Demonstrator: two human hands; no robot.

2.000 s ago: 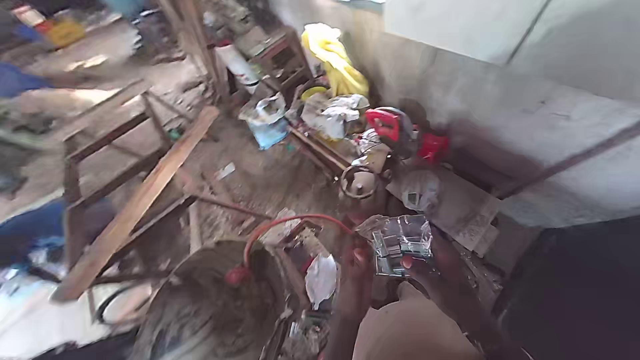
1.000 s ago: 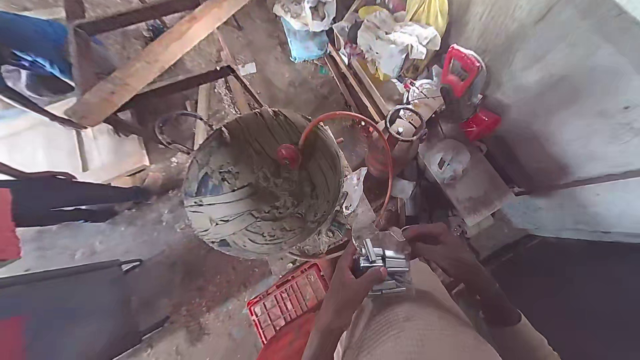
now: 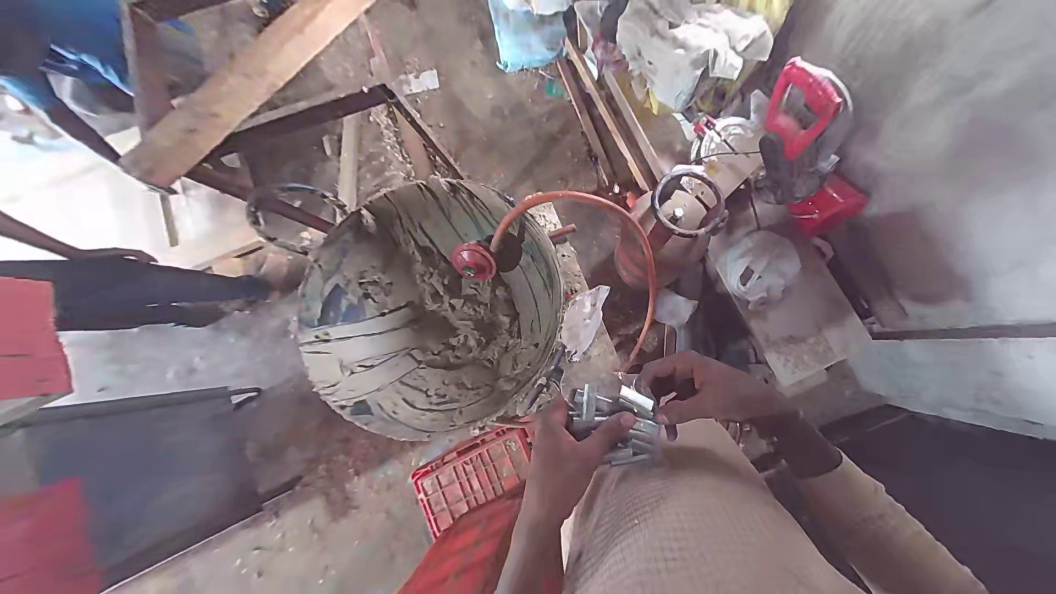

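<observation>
Low in the head view, my left hand grips a clear plastic bag of short metal cylinders, its thumb lying across them. At the bag's upper right edge, the bent fingers of my right hand pinch the plastic. The bag is just above my lap, over light cloth. Left of my hands is a large round tub smeared with a grey-brown mix. An orange hose with a red regulator-like fitting arches over the tub's right side.
A red plastic crate sits below the tub. A wooden plank crosses a frame at upper left. Right of the hose are a gas cylinder and a red-handled power saw near the wall. Another person's dark-clothed leg shows at left.
The view has swung down and left, bringing the tub fully into sight. Both hands remain at the plastic bag, and my right hand's fingers have shifted to its upper right edge.
</observation>
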